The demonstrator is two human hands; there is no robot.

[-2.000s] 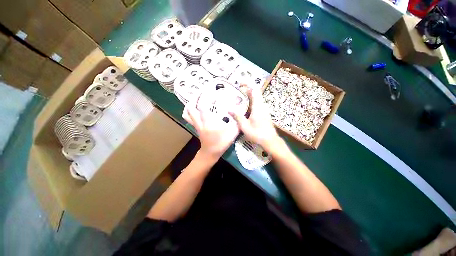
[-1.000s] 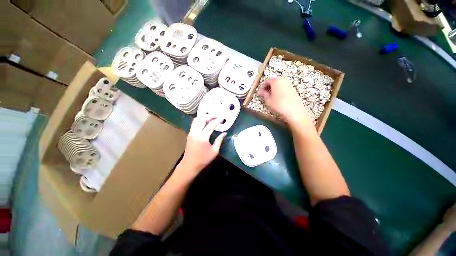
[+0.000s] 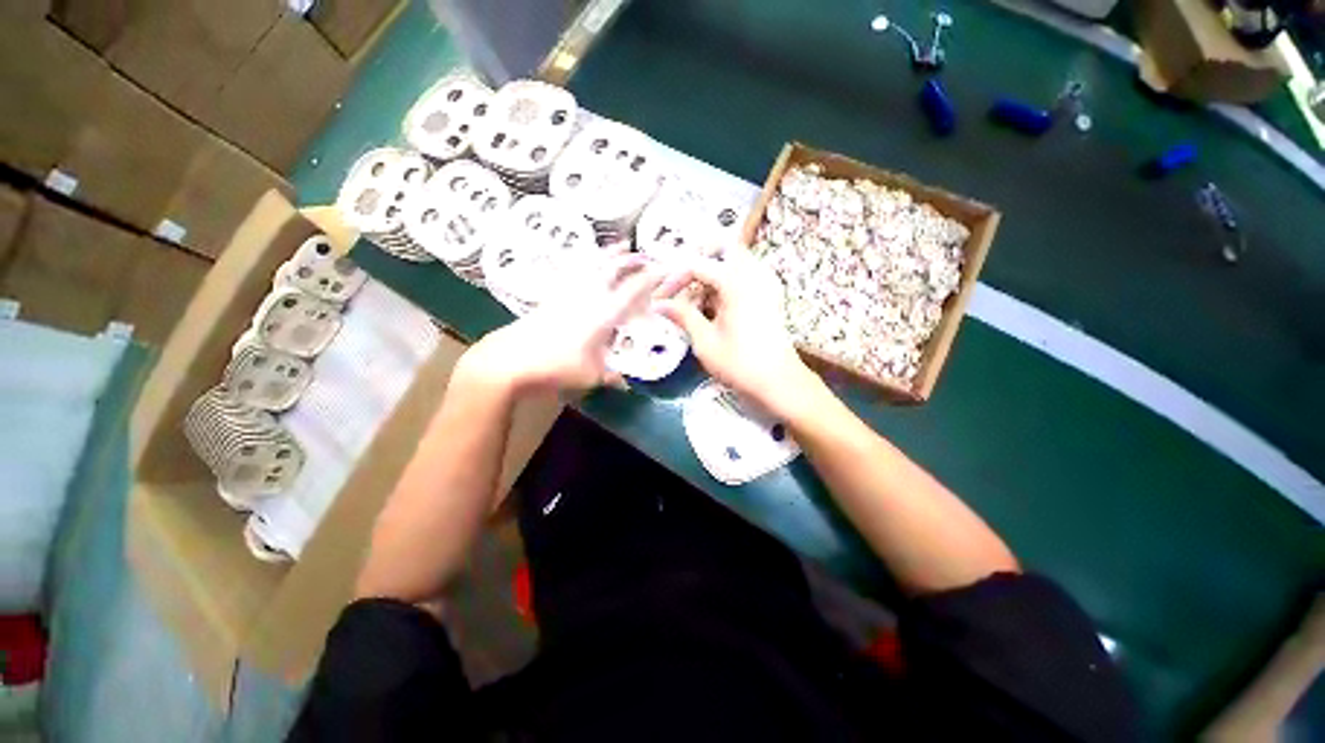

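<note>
An off-white cover plate (image 3: 648, 353) lies on the bench under both hands, partly covered by them. My left hand (image 3: 578, 327) is over the plate's left and upper side, fingers spread. My right hand (image 3: 734, 319) is at the plate's right side with its fingertips together; whether they hold a small insert cannot be seen. A second plate (image 3: 738, 436) lies at the bench's near edge, partly under my right forearm. The parts tray (image 3: 945, 331), full of tiny cream pieces, is right of my right hand.
Several plate stacks (image 3: 525, 125) stand behind and left of the hands. An open carton (image 3: 189, 544) with rows of plates is at the left. Blue-handled tools (image 3: 937, 108) lie across the belt. Closed cartons (image 3: 131, 109) stand at the upper left. A person's arm (image 3: 1267, 682) shows at the lower right.
My right hand has come out of the parts tray to the plate beside my left hand. My left hand has moved up over the plate. The view has shifted slightly.
</note>
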